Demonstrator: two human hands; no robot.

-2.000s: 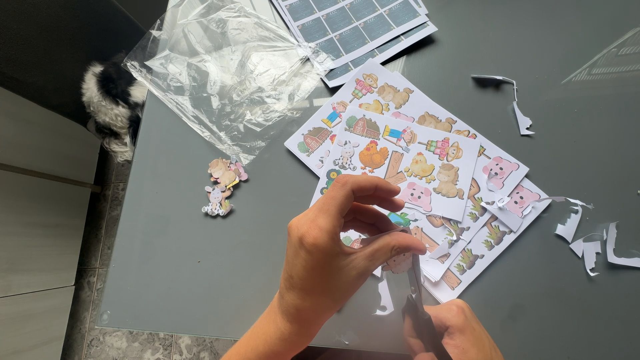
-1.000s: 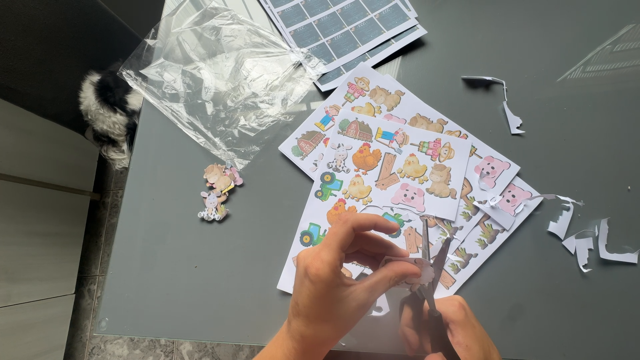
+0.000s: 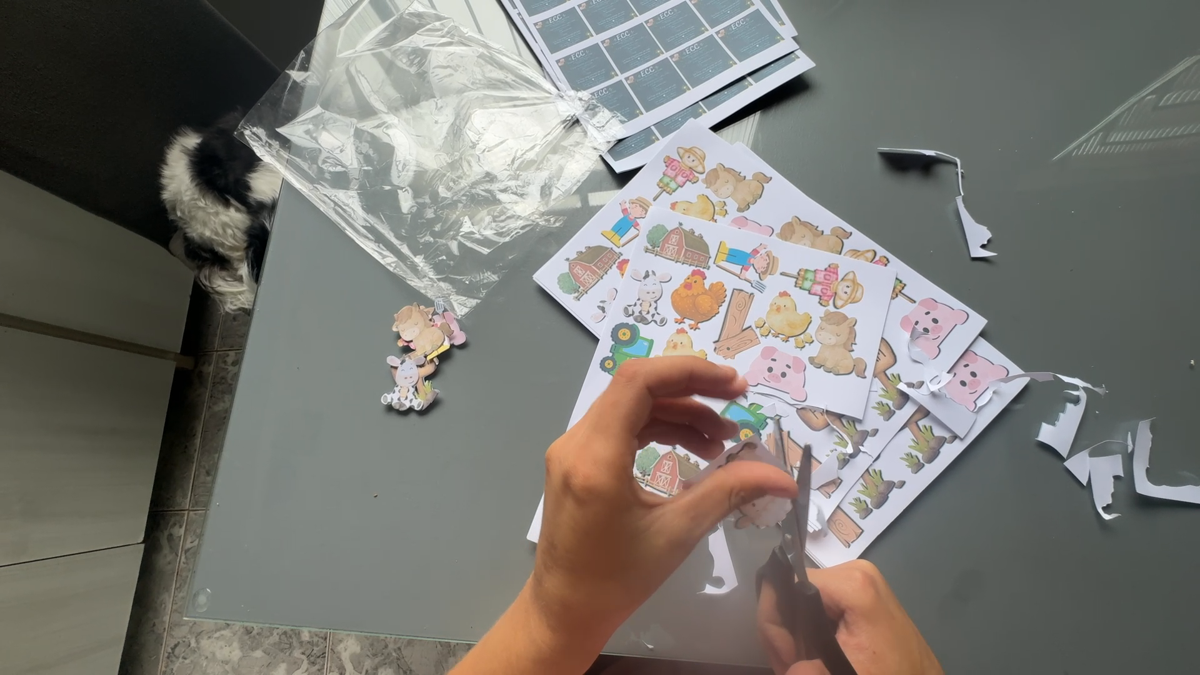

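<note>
My left hand (image 3: 647,487) pinches a small paper cut-out (image 3: 761,506) between thumb and fingers; its print is partly hidden by the thumb. In my right hand (image 3: 862,609) is a pair of dark-handled scissors (image 3: 799,553), blades parted and pointing up beside the cut-out. Beneath and beyond both hands lie overlapping printed sheets of farm pictures (image 3: 694,253), with animals, barns, tractors and scarecrows. Left of them, several finished cut-outs (image 3: 417,356) lie in a small overlapping pile, a cow and a horse among them. A curled strip of paper (image 3: 720,562) is below my left thumb.
A crumpled clear plastic sleeve (image 3: 422,150) lies at the upper left, beside sheets printed with dark rectangles (image 3: 656,56). White paper scraps (image 3: 1106,469) are scattered on the right of the grey table (image 3: 309,525). A black-and-white furry animal (image 3: 216,216) is beyond the table's left edge.
The scissors' blades, nearly together two seconds ago, now stand apart. My left hand has turned the cut-out, and a blue-green piece at its fingertips in the oldest frame is no longer distinct there.
</note>
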